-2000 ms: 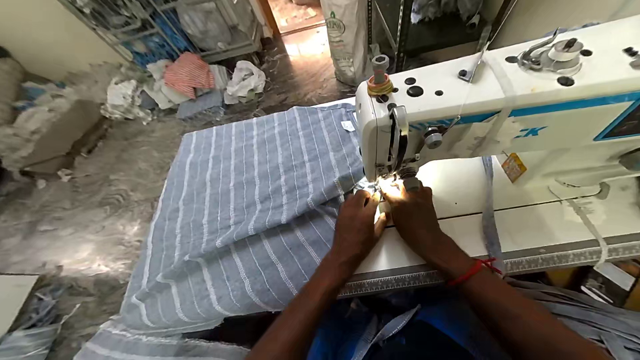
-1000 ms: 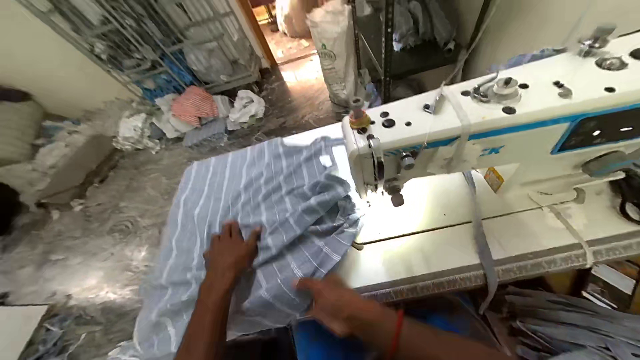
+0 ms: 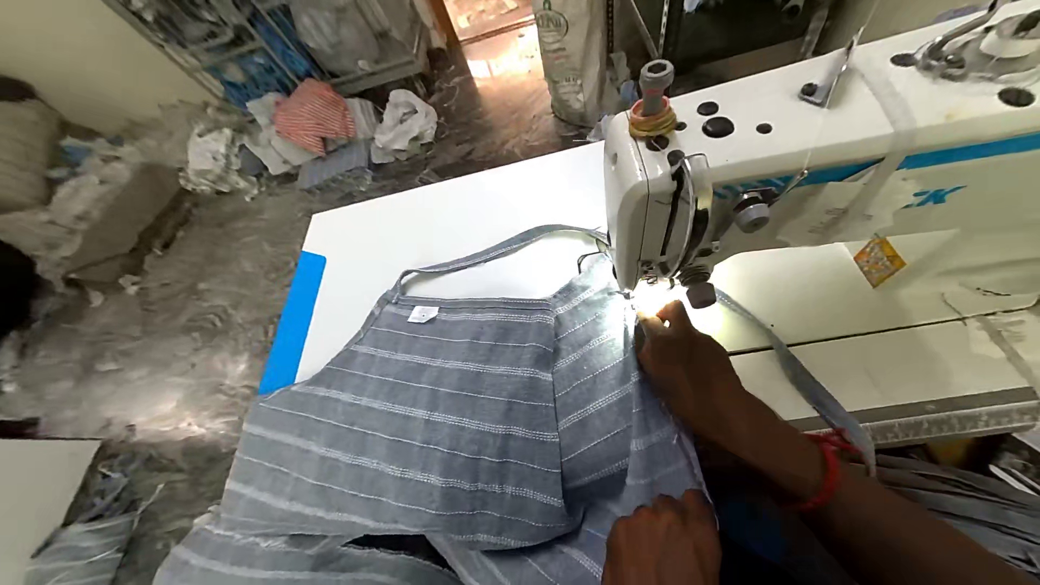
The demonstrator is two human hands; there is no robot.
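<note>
A grey fabric garment with white stripes (image 3: pixel 455 406) lies over the white table of an industrial sewing machine (image 3: pixel 666 187). Its upper right edge reaches the lit needle area. Close beside the presser foot, my right hand (image 3: pixel 686 361) pinches the garment's edge with its fingertips. Lower down, near the bottom of the view, my left hand (image 3: pixel 662 540) has its fingers curled on the same edge. A narrow grey strap (image 3: pixel 504 244) loops from the garment's corner to behind the needle. A small white label (image 3: pixel 423 314) sits near the top edge.
Another grey strip (image 3: pixel 788 357) hangs over the table's front at the right, beside a measuring scale (image 3: pixel 951 422). Blue tape (image 3: pixel 294 321) marks the table's left edge. Cloth scraps (image 3: pixel 317 122) lie on the floor beyond, near a white sack (image 3: pixel 573 61).
The garment has been spread out, and its strap and label now show. My right hand has moved up to the needle area. My left hand has moved right and down, off the middle of the cloth.
</note>
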